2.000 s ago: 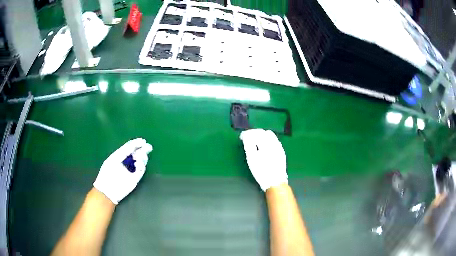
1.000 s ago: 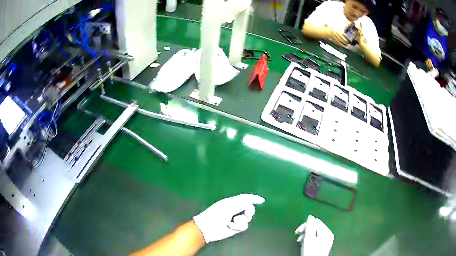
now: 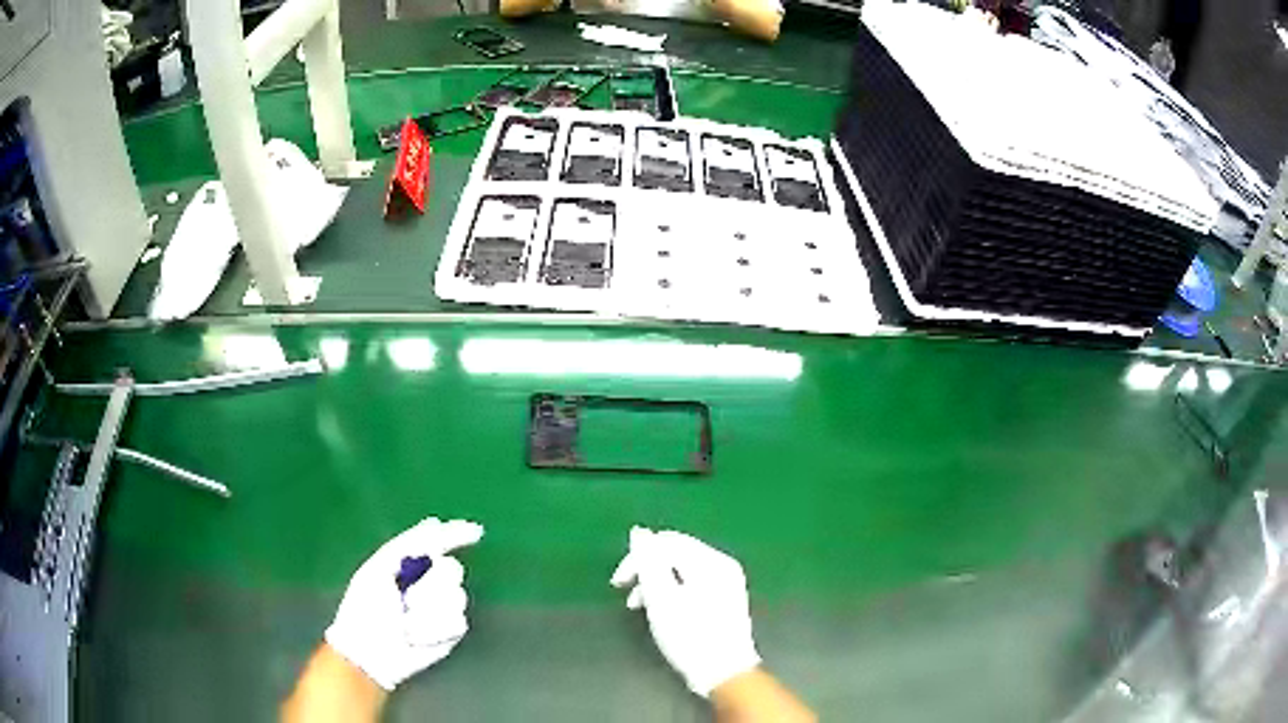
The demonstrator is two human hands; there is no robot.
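Observation:
A black phone middle frame (image 3: 639,434) lies flat on the green conveyor belt (image 3: 876,466), its solid camera end to the left. My left hand (image 3: 404,607), in a white glove, is below and left of the frame, holding a small dark-blue part (image 3: 413,572) among its curled fingers. My right hand (image 3: 691,605), also white-gloved, is just below the frame's right end and does not touch it. Its fingers are bent and close together; whether they pinch something small cannot be told.
A white blister tray (image 3: 720,269) with black frames lies beyond the belt, beside a tall black tray stack (image 3: 989,212). A red sign (image 3: 408,170), white posts (image 3: 233,156) and loose frames stand or lie behind. Guide rails (image 3: 212,379) angle in at left. Another person's forearms show at the top.
The view swung left, then back. The frame now lies further left in view than two seconds ago, and my right hand is farther from it. The blue part shows again in my left hand.

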